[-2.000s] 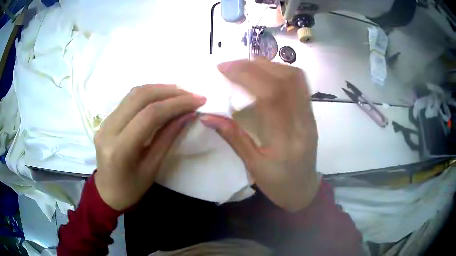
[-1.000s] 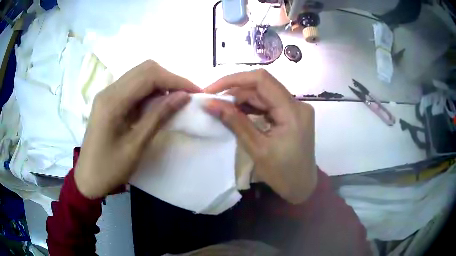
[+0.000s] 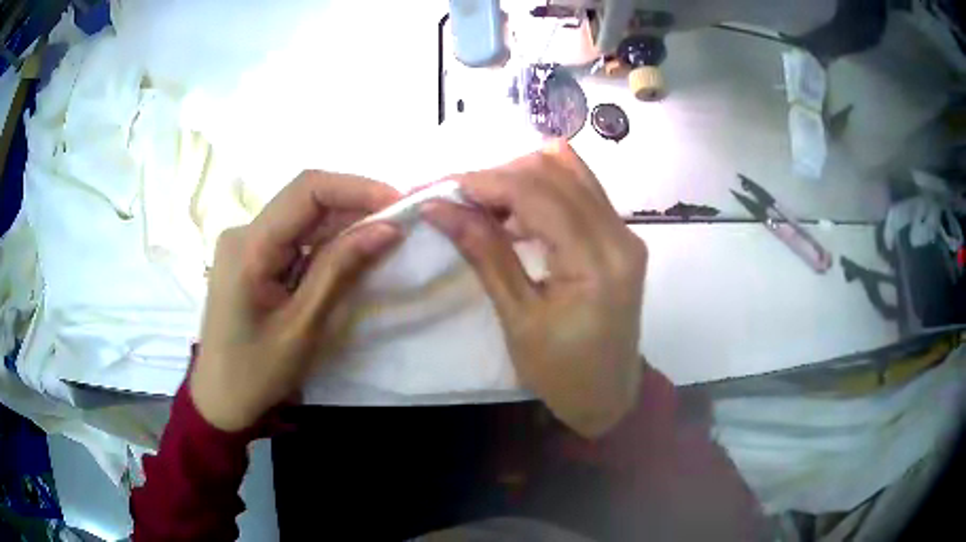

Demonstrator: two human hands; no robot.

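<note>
White garment fabric is raised at the front edge of the machine table, with a folded edge at its top. My left hand pinches the fold from the left between thumb and fingers. My right hand pinches the same fold from the right, its fingertips close to the left ones. The lower part of the cloth hangs between the hands. The presser foot and needle area stands just beyond my right hand, apart from the fold. Fingers hide part of the fold.
A white cloth pile lies at left. A grey-blue rounded bar is left of the needle, a black disc right of it. Snips lie open at right, below a label strip. More cloth hangs at lower right.
My right fingers, lifted and blurred two seconds ago, now pinch the fold beside the left ones. Since one second ago, the cloth's lower corner no longer hangs visibly below the table edge.
</note>
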